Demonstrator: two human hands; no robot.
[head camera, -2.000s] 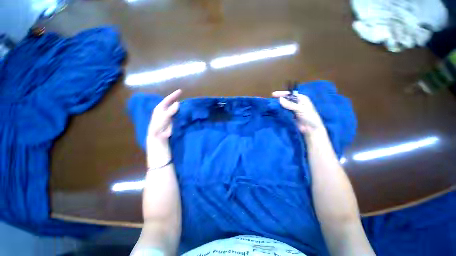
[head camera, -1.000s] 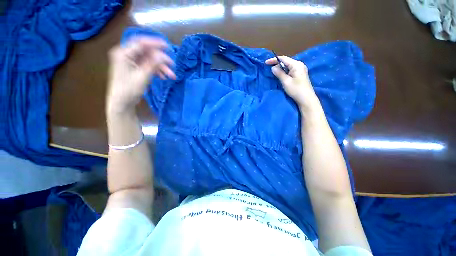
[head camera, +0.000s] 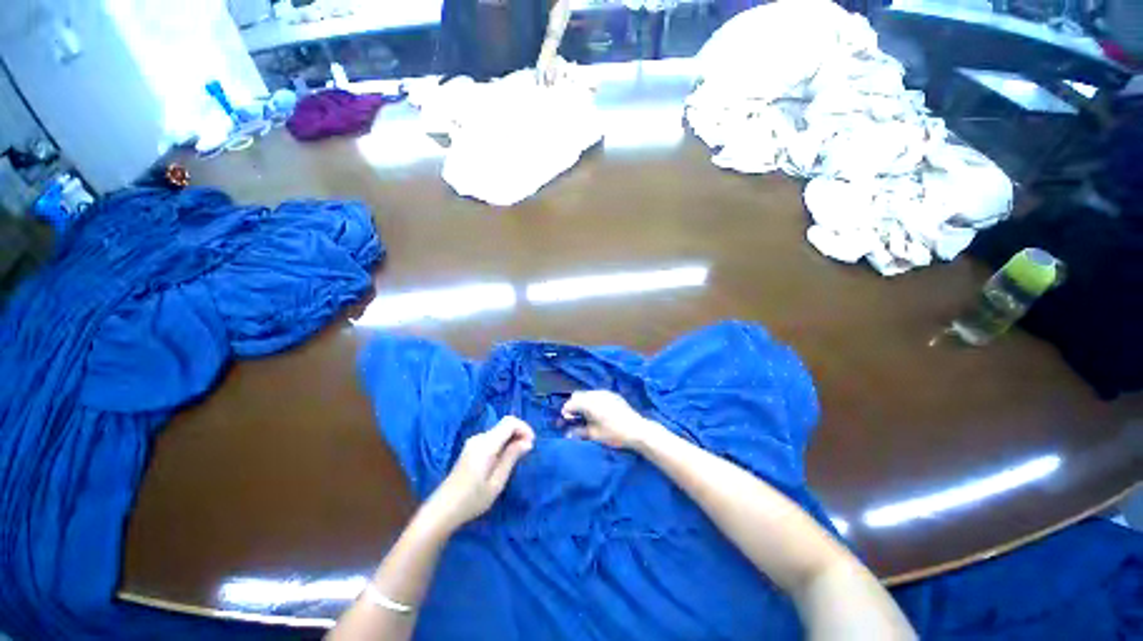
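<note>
A blue dress with tiny pale dots (head camera: 564, 501) lies front up before me, its puff sleeves spread to both sides. A dark neck label (head camera: 552, 379) shows inside the back neck. My left hand (head camera: 491, 458) is at the left part of the front neckline, fingertips closed together on the dress edge. My right hand (head camera: 602, 418) is over the neck opening close by, fingers curled. A small dark thing shows under its fingers; I cannot make out the snips clearly. Any thread between the hands is too fine to see.
Other blue dresses (head camera: 188, 301) are heaped at left, and more blue cloth (head camera: 1040, 589) lies below the table edge at right. White garments (head camera: 852, 138) are piled at the far side. A bottle (head camera: 1009, 294) stands tilted by black garments (head camera: 1078, 282). Across the table, a person's hand (head camera: 548, 63) touches white cloth.
My left hand has come down from the air onto the neckline. My right hand has moved left from the right shoulder to the neck opening. The view has tilted up, showing the far side.
</note>
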